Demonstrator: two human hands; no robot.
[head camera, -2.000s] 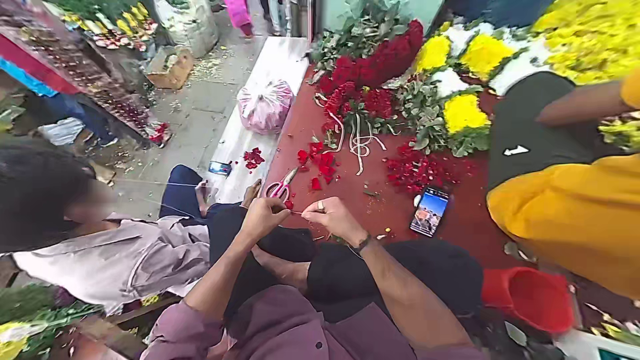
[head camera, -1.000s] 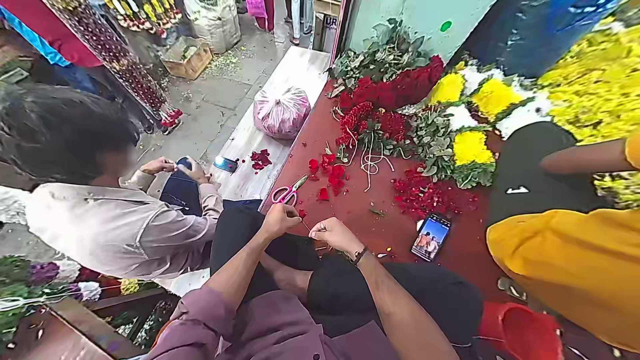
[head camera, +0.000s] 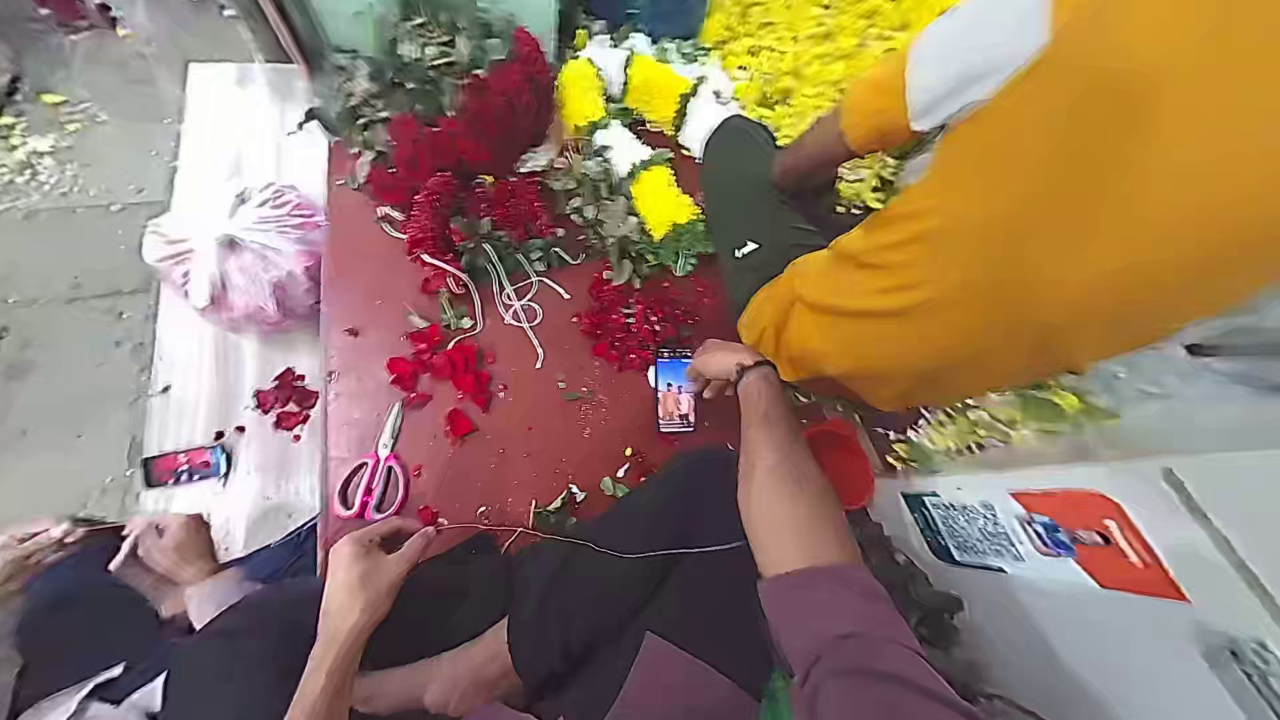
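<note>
My left hand (head camera: 375, 565) pinches one end of a thin string (head camera: 600, 548), with a small red petal at the fingertips. The string runs right across my dark trousers toward my right forearm. My right hand (head camera: 725, 368) is at the right edge of a lit phone (head camera: 675, 408) lying on the red table (head camera: 540, 420); whether its fingers touch the phone or hold anything cannot be told. Pink-handled scissors (head camera: 374, 478) lie just above my left hand. Loose red petals (head camera: 440, 370) and a heap of small red flowers (head camera: 645, 315) lie farther up the table.
Red rose bunches (head camera: 470, 130), white cords (head camera: 518, 305) and yellow-white garlands (head camera: 660, 200) lie at the back. A person in orange (head camera: 960, 240) sits close on the right, near a red container (head camera: 842, 462). At left are another person's hands (head camera: 170, 550), a second phone (head camera: 186, 466) and a pink-filled plastic bag (head camera: 245, 260).
My hands were close together near the scissors; my right hand has moved away to the right, beside the phone. The string now stretches across my lap. The view has turned right.
</note>
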